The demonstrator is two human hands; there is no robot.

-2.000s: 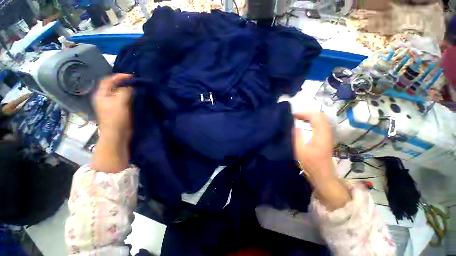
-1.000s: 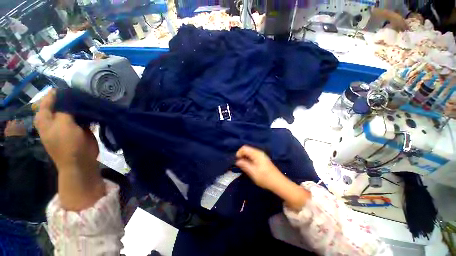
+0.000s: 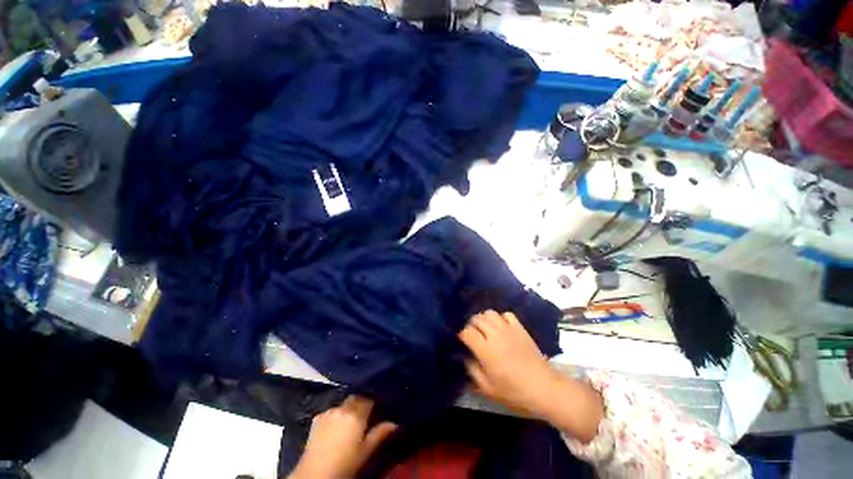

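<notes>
A navy garment [image 3: 365, 309] lies in folds at the front of the table, running into a large navy heap [image 3: 309, 103] behind it. A small white tag with a dark middle [image 3: 331, 190] lies on the heap. My right hand [image 3: 514, 365] has its fingers curled into the garment's lower right part. My left hand [image 3: 339, 442] is at the garment's lower edge, cut off by the bottom of the picture. Its thumb stands apart from the fingers, and I cannot tell whether it grips the cloth.
A white and blue sewing machine [image 3: 655, 201] stands at the right, with thread spools [image 3: 687, 108] behind. Black cords [image 3: 697, 313], orange and blue snips [image 3: 603, 312] and brass-handled scissors [image 3: 772, 367] lie before it. A grey machine part [image 3: 65, 159] is at the left, a pink basket [image 3: 809, 103] upper right.
My left hand has come down from the raised position at the left to the front edge, and the stretched cloth has dropped into folds. My right hand is lower. The view has shifted right.
</notes>
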